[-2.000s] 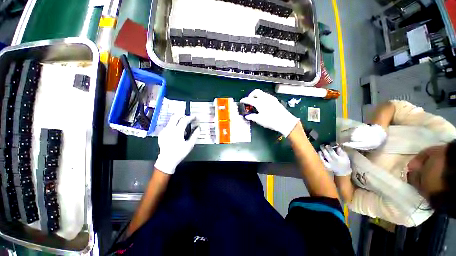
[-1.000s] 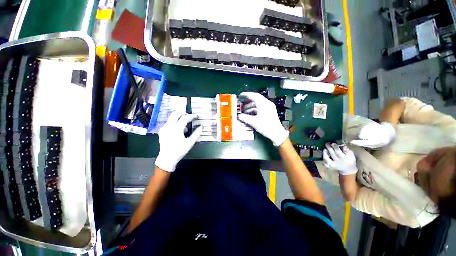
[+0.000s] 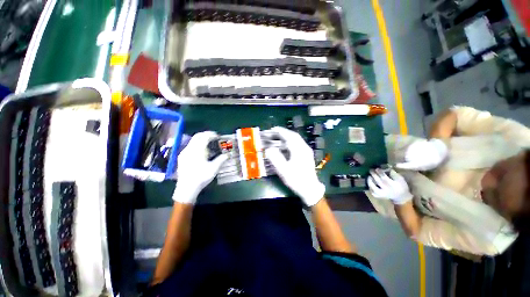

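Note:
My left hand (image 3: 196,168), in a white glove, holds a small dark component unit (image 3: 224,145) with red inside, between thumb and fingers, at the left part of a white-grey striped sheet (image 3: 229,173). An orange strip (image 3: 250,153) crosses the sheet. My right hand (image 3: 293,165), also in a white glove, has its curled fingertips at the sheet's right part. Whether it grips anything cannot be told.
A metal tray (image 3: 255,100) of unit rows lies ahead, another (image 3: 106,203) at left. A blue bin (image 3: 133,142) holds tools. Loose dark units (image 3: 341,180) lie at right, near a white tube (image 3: 340,110) and a pale square (image 3: 356,135). A second person's gloved hands (image 3: 390,185) are at right.
The red-inside unit seen at my right hand before now shows at my left fingers. My right hand has moved lower against the sheet. The whole view has shifted.

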